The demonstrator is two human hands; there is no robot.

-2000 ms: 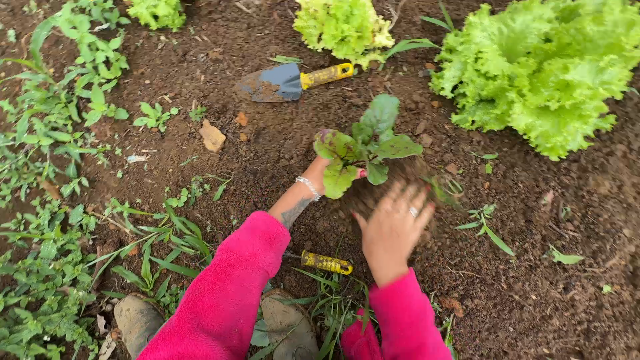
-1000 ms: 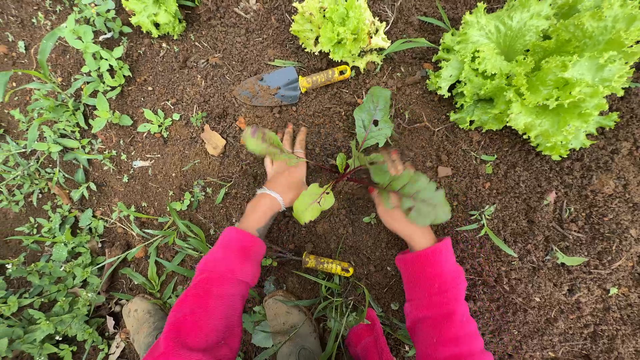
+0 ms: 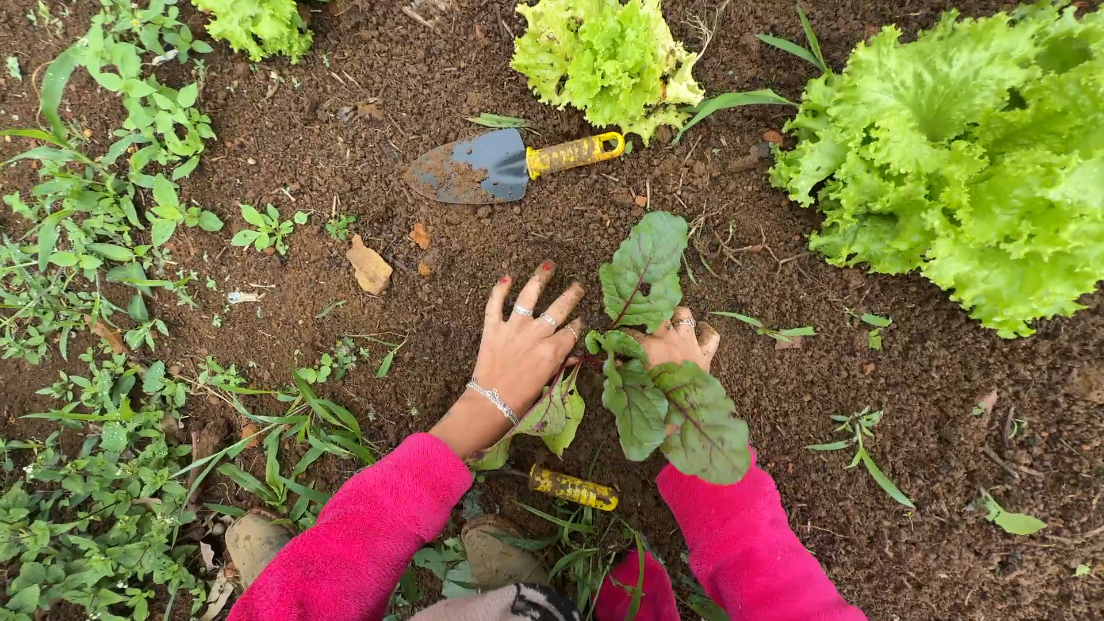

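A beet seedling with red-veined leaves stands in the brown soil between my hands. My left hand lies palm down on the soil just left of its stems, fingers spread, with rings and a bracelet. On the right, my right hand touches the soil beside the stems, partly covered by leaves; its fingertips are hard to see. Beyond my hands lies a hand trowel with a soil-covered blade and yellow handle. Nearer to me is a second tool's yellow handle; its working end is hidden.
A large lettuce grows at right, a smaller lettuce behind the trowel and another lettuce at top left. Weeds cover the left side. A flat stone lies left of my hands. Two shoes show at the bottom.
Two seconds ago my left hand was among the seedling's leaves; it now rests on the soil left of the stems. My right hand has moved from the open soil to beneath the right leaves.
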